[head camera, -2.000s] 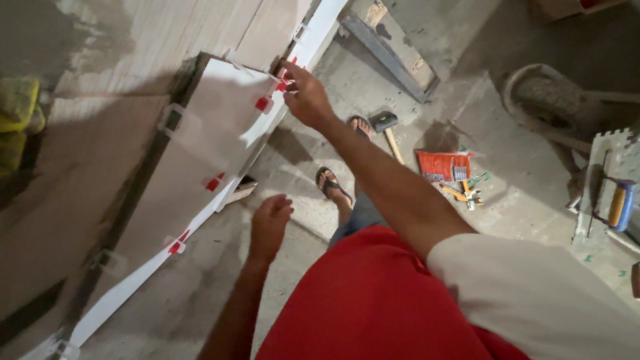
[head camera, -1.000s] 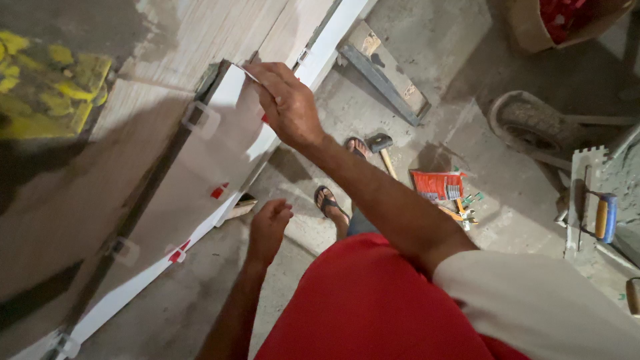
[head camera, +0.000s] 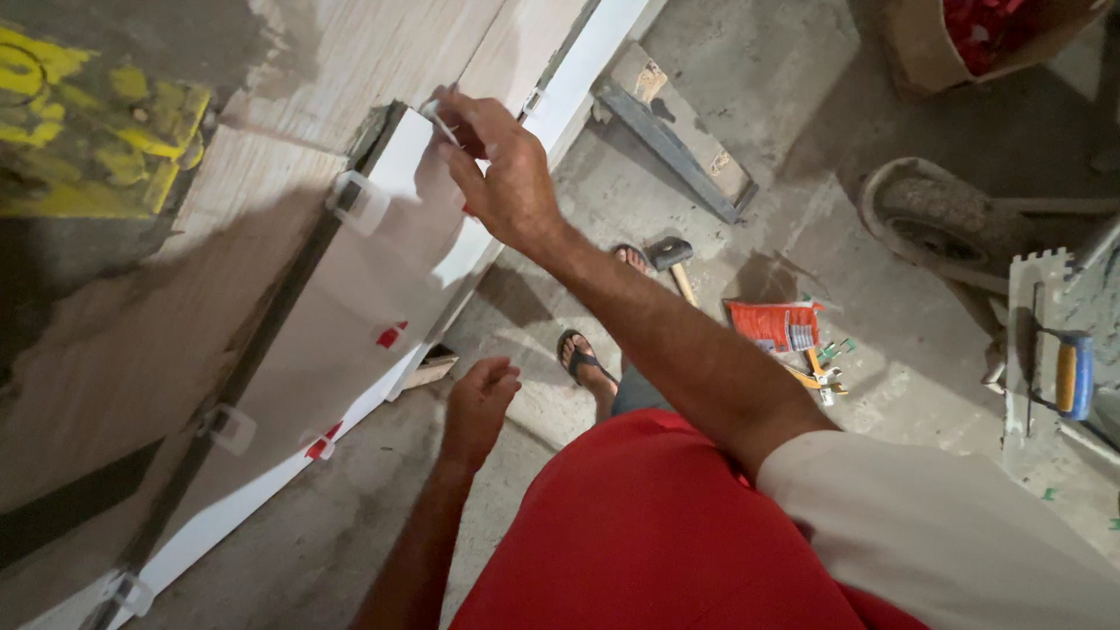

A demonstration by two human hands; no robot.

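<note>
With thumb and fingers, my right hand holds a thin white plastic tile clip near the upper end of a pale wall tile. Low beside the tile's lower edge is my left hand, its fingers loosely curled and nothing visible in it. Clear leveling clips stand along the dark gap at the tile's upper edge: one near the top, one mid-way, one at bottom left. Red wedges lie on the tile and in a clip at its lower edge. Another red bit is partly hidden behind my right hand.
On the floor are a rubber mallet, a red bag, yellow-orange pliers and a metal channel. Farther right are a wheelbarrow wheel, a notched trowel and a box of red pieces. Yellow-smeared material is at upper left.
My right hand was at the red wedges two seconds ago, then moved to the tile's upper end, where it remains. My left hand stays low beside the tile.
</note>
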